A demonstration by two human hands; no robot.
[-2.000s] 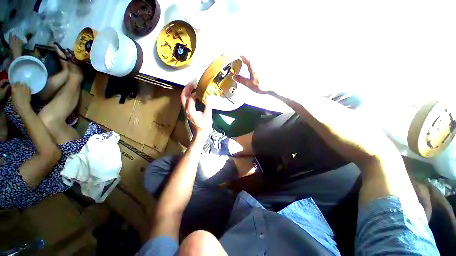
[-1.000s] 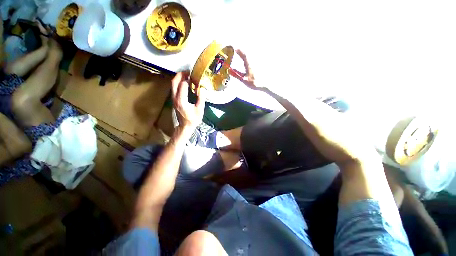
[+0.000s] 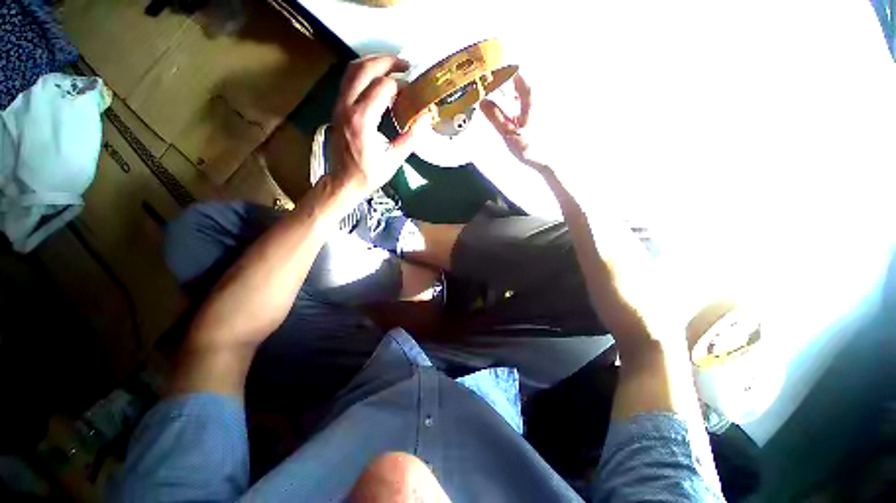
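Observation:
My left hand [image 3: 365, 123] holds a round tan housing [image 3: 447, 86] by its left side, tilted on edge over the table edge. Its outer side wall faces up and shows a slot-like opening. Small dark and metallic fittings show inside the shell. My right hand [image 3: 516, 118] is at the housing's right edge, with thumb and fingers on a thin tan part there; glare blurs the fingertips. A round white piece [image 3: 447, 147] shows just below the housing; I cannot tell if they touch.
The white table [image 3: 629, 88] is overexposed. A second tan housing [image 3: 727, 337] sits at the right, above a white round piece [image 3: 742, 388]. Flattened cardboard [image 3: 196, 88] covers the floor at left. A white cloth [image 3: 49, 157] lies by patterned fabric at the left edge.
The view has shifted so the table's left-hand housings and the white bowl are out of sight. The held housing has been tipped, showing more outer wall. My right fingers have moved to its right edge.

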